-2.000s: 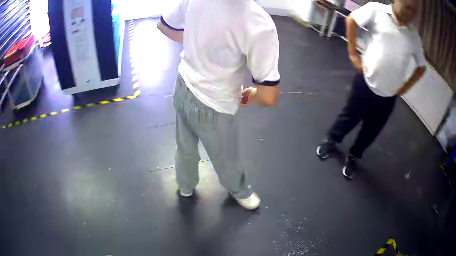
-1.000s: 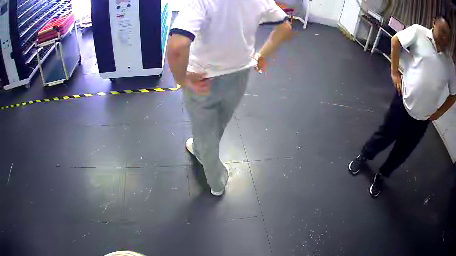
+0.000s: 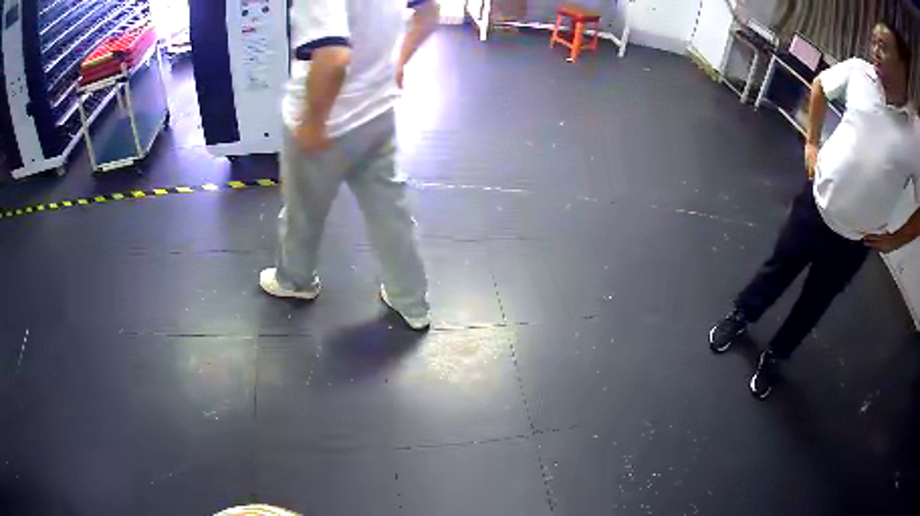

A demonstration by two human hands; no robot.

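Observation:
Neither of my hands is in the picture. A person (image 3: 348,81) in a white shirt with dark cuffs and grey-green trousers stands or steps in front of me, left of centre, head cut off by the top edge. The dark grey floor (image 3: 484,403) lies nearest before me. A small pale rounded thing (image 3: 257,511) shows at the bottom edge; I cannot tell what it is.
A second person (image 3: 863,151) in a white shirt and dark trousers stands at the right, hands on hips. A cart (image 3: 134,161) with stacked red trays (image 3: 119,55) stands by a tall rack (image 3: 28,91) at left. Yellow-black tape (image 3: 151,192) crosses the floor. A red-orange stool (image 3: 576,32) stands at the back.
The near person has moved left and farther off, uncovering the stool. The view has swung left since the earliest frame, and the second person now appears farther right.

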